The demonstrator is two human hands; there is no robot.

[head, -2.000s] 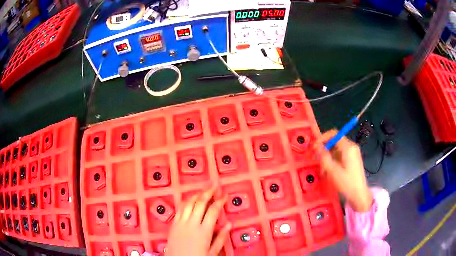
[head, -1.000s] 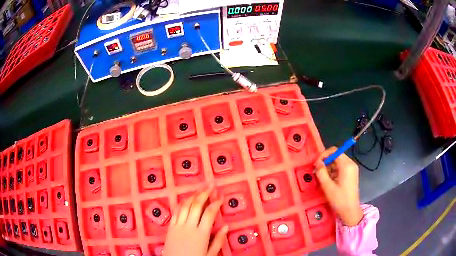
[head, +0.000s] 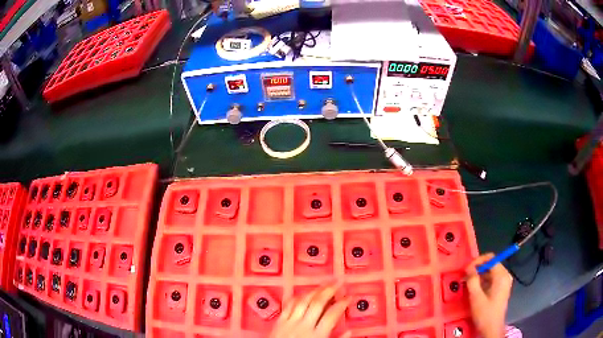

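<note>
The red main tray has square pockets, most with a small module with a round black centre; two pockets at the upper left are empty. My right hand holds the blue pen tool like a pencil at the tray's right edge, beside a module. The tool's tip is hidden by my fingers. My left hand lies with fingers spread over the tray's lower middle, partly cut off by the bottom edge; whether it touches a module cannot be told.
A blue control box and a white power supply stand behind the tray. A pale ring and a silver connector lie before them. The thin tool line loops at right near dark leads. A side tray is at left.
The view has tilted up and shifted left, so the bench things sit lower and further right. My right hand with the pen tool was higher along the tray's right side two seconds ago.
</note>
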